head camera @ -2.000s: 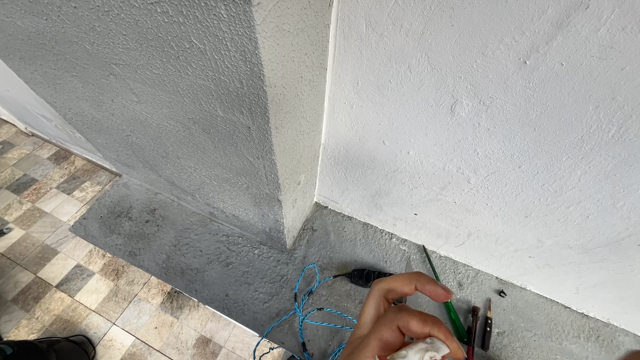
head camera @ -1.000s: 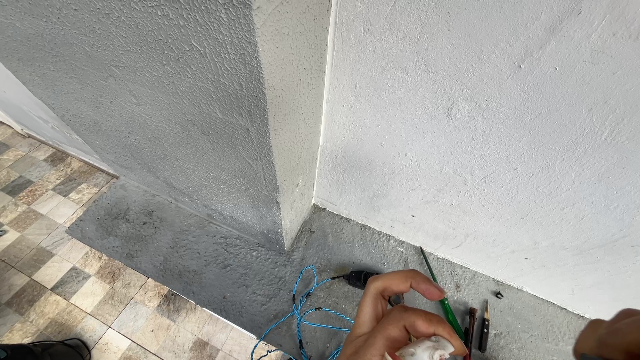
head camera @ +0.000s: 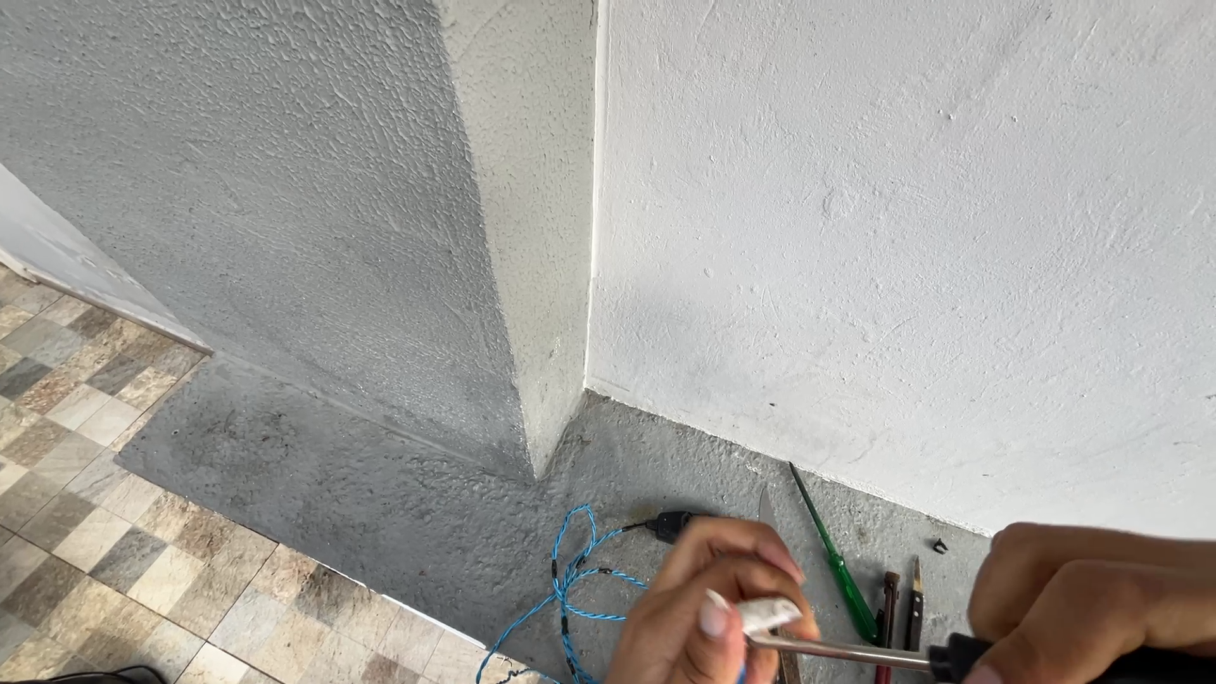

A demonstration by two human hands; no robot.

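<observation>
Low in the view, my left hand (head camera: 717,598) pinches a small whitish piece (head camera: 768,614), perhaps cloth or tape, around the tip of a metal shaft. My right hand (head camera: 1073,598) grips the black handle of that tool, a soldering iron or similar (head camera: 855,650), whose shaft points left. Its tip is hidden by the white piece and my left fingers. Beyond my hands, a green-handled screwdriver (head camera: 845,579) lies on the grey ledge, beside a dark red tool (head camera: 888,617) and a small black-handled blade (head camera: 915,608).
A black plug-like part (head camera: 668,525) joins a twisted blue cord (head camera: 570,579) on the grey ledge (head camera: 361,503). A knife blade (head camera: 767,508) shows behind my left hand. A small black clip (head camera: 940,545) lies near the white wall (head camera: 883,237). Grey wall corner and tiled floor (head camera: 123,532) are left.
My right hand has come in from the right edge with the black-handled tool, whose shaft now reaches my left hand. The left hand stays low in view with the white piece.
</observation>
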